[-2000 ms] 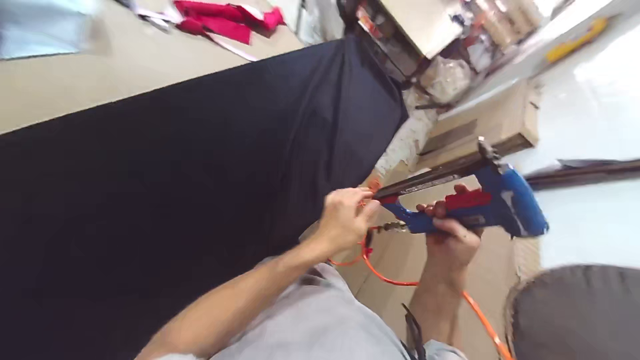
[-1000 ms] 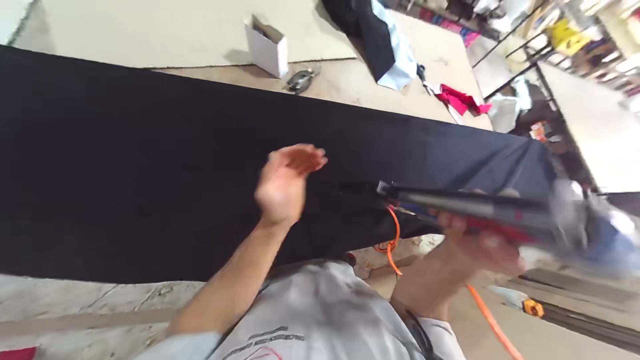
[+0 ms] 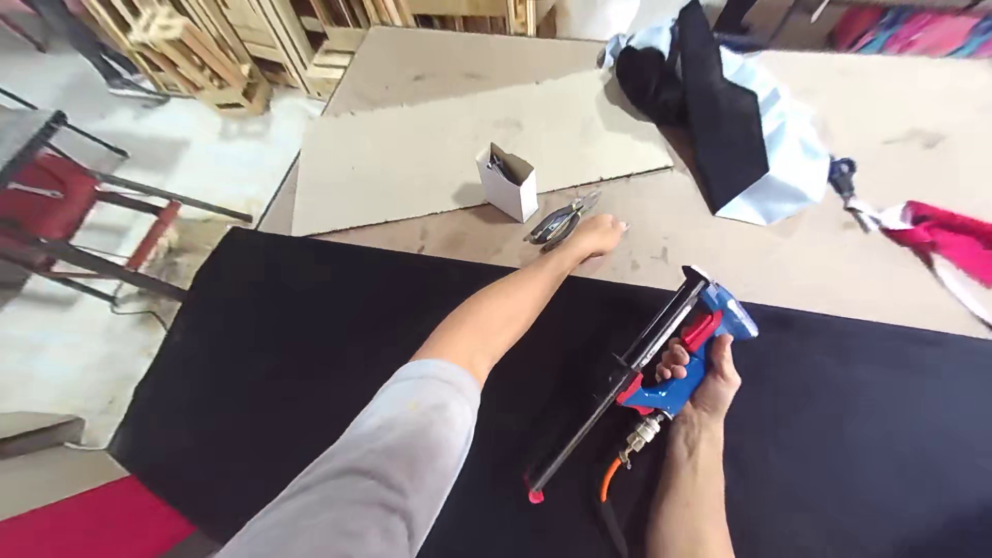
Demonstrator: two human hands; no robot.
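My right hand (image 3: 701,376) is closed around the blue grip of a pneumatic staple gun (image 3: 690,349), whose magazine is pulled out toward the lower left. An orange air hose (image 3: 611,477) joins it through a metal coupling. Beyond the black fabric (image 3: 333,333), my left hand (image 3: 598,236) rests low over the brown tabletop; its fingers are partly hidden, so any hold cannot be made out. Just left of that hand lie pliers or snips (image 3: 556,225) with dark handles. Near them stands an open white cardboard box (image 3: 508,186) with dark metal pieces showing inside.
A pale board (image 3: 434,155) lies on the table behind the box. Black and light-blue fabric (image 3: 728,139) is heaped at the back, with red fabric (image 3: 949,232) farther right. Wooden frames (image 3: 271,39) stand behind. At the left is a red and black metal frame (image 3: 70,201).
My left hand has moved from over the black fabric to beside the pliers. The staple gun now points down-left over the fabric, its magazine extended. The view has swung left.
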